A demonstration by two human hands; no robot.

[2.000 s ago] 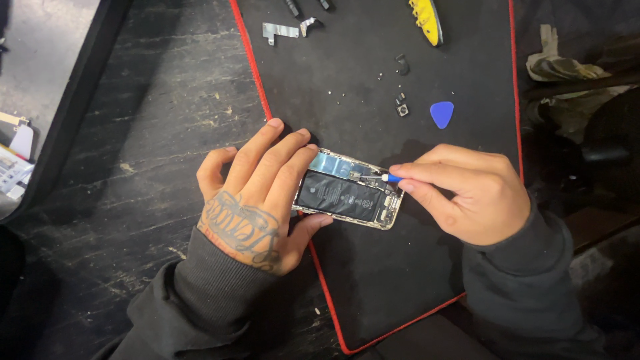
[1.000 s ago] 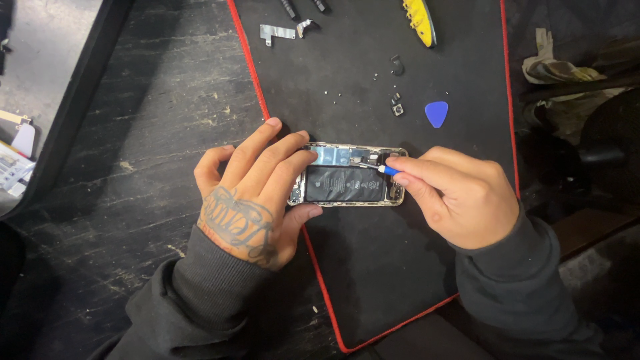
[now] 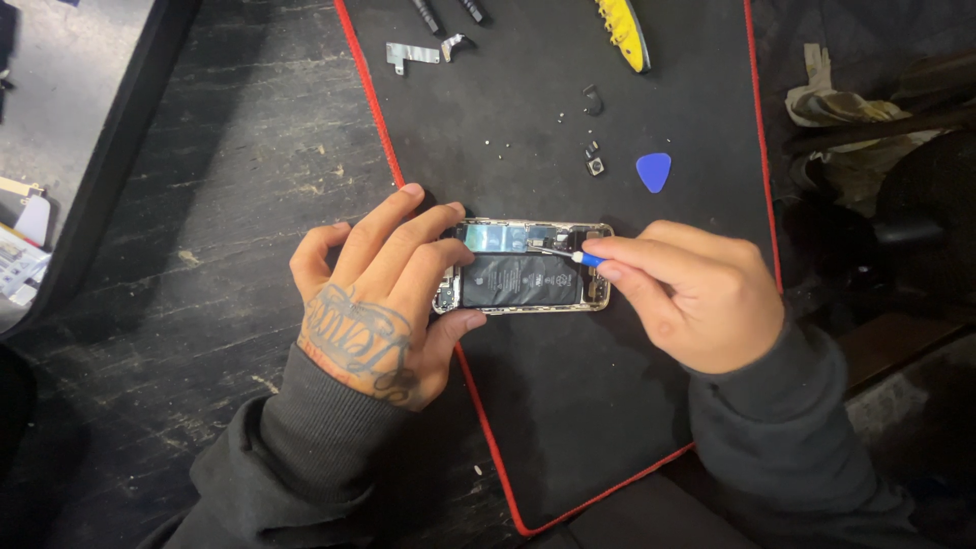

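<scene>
An opened smartphone body (image 3: 598, 305) lies nearly level on the black mat, its black battery (image 3: 520, 280) and a bluish-silver shield or logic board area (image 3: 496, 238) showing. My left hand (image 3: 377, 305) grips the phone's left end, fingers over the top edge and thumb at the bottom edge. Between thumb and forefinger, my right hand (image 3: 686, 293) holds a thin metal-tipped tool with a blue and white handle (image 3: 587, 259). The tool's tip points left and meets the inner parts near the upper right of the phone. Which part it touches is too small to tell.
Above the phone lie a small camera module (image 3: 595, 165), a blue triangular pick (image 3: 653, 172), a curved black part (image 3: 592, 101) and several tiny pieces. Metal brackets (image 3: 412, 54), black tool ends (image 3: 473, 9) and a yellow object (image 3: 624, 34) lie farther up. A tray (image 3: 141, 114) stands left.
The phone has turned from a slant to nearly level between two seconds ago and now. The tool's handle has swung to slope down to the right, its tip still over the phone's upper part.
</scene>
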